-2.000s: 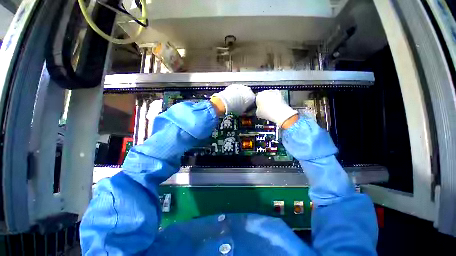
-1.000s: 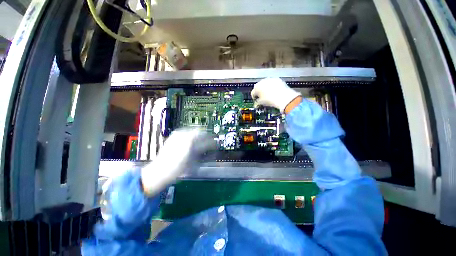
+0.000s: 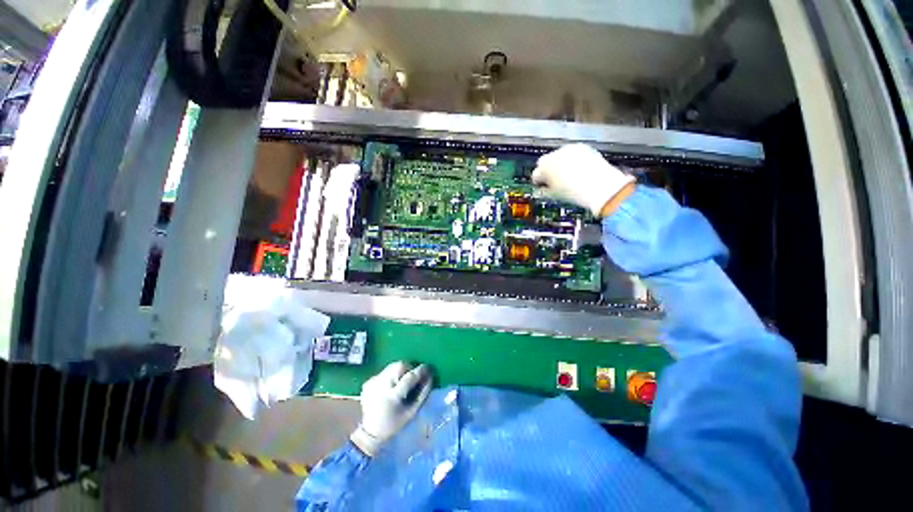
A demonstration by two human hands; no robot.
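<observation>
A green circuit board lies component side up between the conveyor rails, with two orange-copper blocks towards its right. My right hand, in a white glove, is at the board's upper right edge with its fingers curled; whether it holds anything is hidden. My left hand, in a white glove, is at the front edge of the green control panel, near my smock. Its fingers are curled, and I cannot tell whether anything is in them.
Silver conveyor rails run in front of and behind the board. A crumpled white plastic bag hangs at the panel's left end beside a label card. An orange-red emergency stop is at the panel's right. Pale machine posts stand on both sides.
My left hand has left the board and moved down to the panel's front edge. My right hand stays at the board's upper right. The view has shifted, showing the bag and floor.
</observation>
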